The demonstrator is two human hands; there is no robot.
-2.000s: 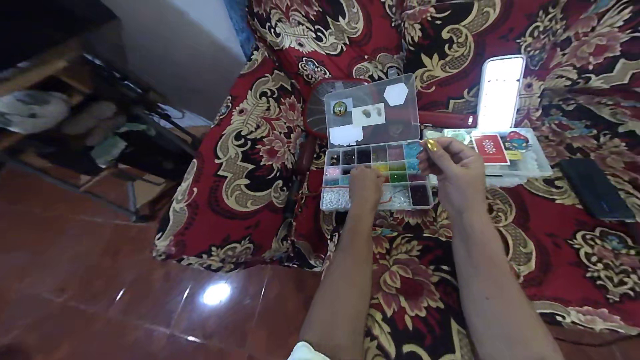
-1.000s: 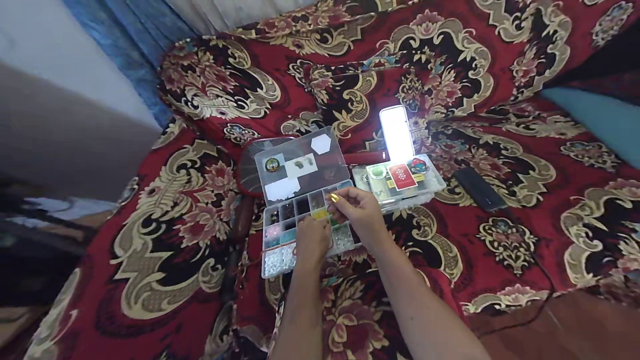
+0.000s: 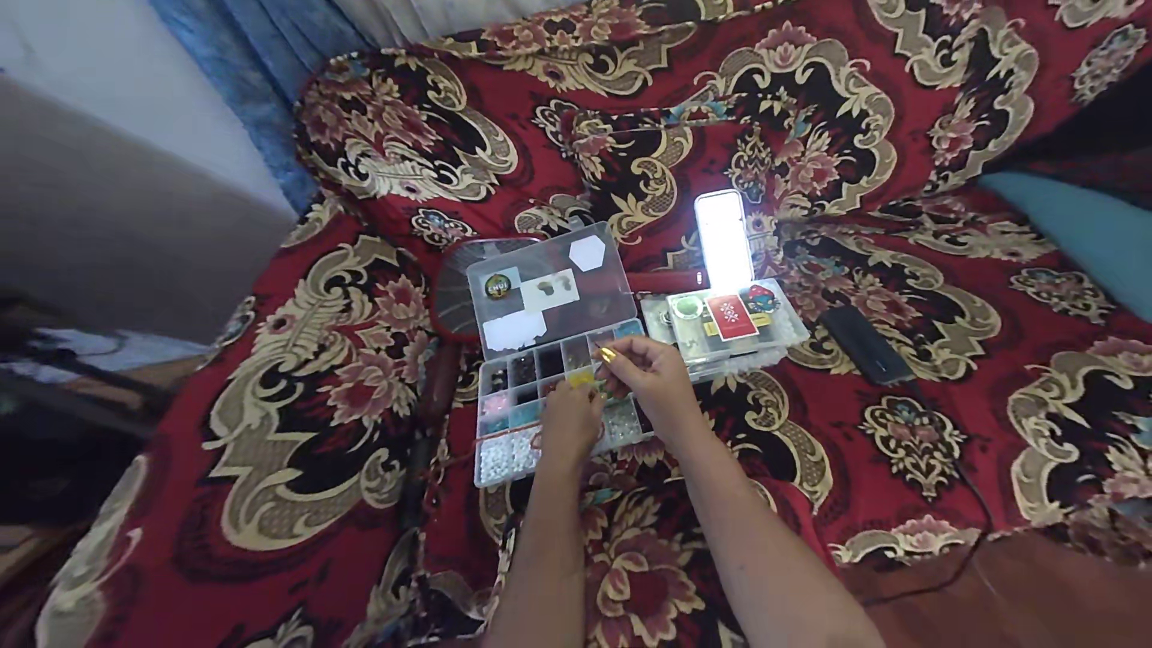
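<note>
An open compartment box of clear plastic (image 3: 494, 474) lies on the sofa, its lid (image 3: 589, 310) tilted back with paper pieces and a round sticker on it. Its compartments hold white beads (image 3: 509, 454), pink beads (image 3: 494, 404), yellow beads (image 3: 582, 376) and other small beads. Above the middle compartments is my left hand (image 3: 573, 416), fingers bent down; whether it holds anything is hidden. A thin reddish cord (image 3: 508, 436) runs from near it across the box. My right hand (image 3: 650, 378), with shiny gold nails, is beside it over the right compartments, fingertips pinched; what lies between them is too small to tell.
Right of the bead box is a second clear box (image 3: 783, 331) with a red card (image 3: 731, 317) on top. Behind it stands a bright lit panel (image 3: 723, 236). A black power bank or similar device (image 3: 866, 345) with a cable lies farther right. A patterned cover (image 3: 360, 486) drapes the sofa.
The view has swung to the right since the earliest frame. Both hands stay over the bead box, and my right hand has come closer to my left than it was two seconds ago.
</note>
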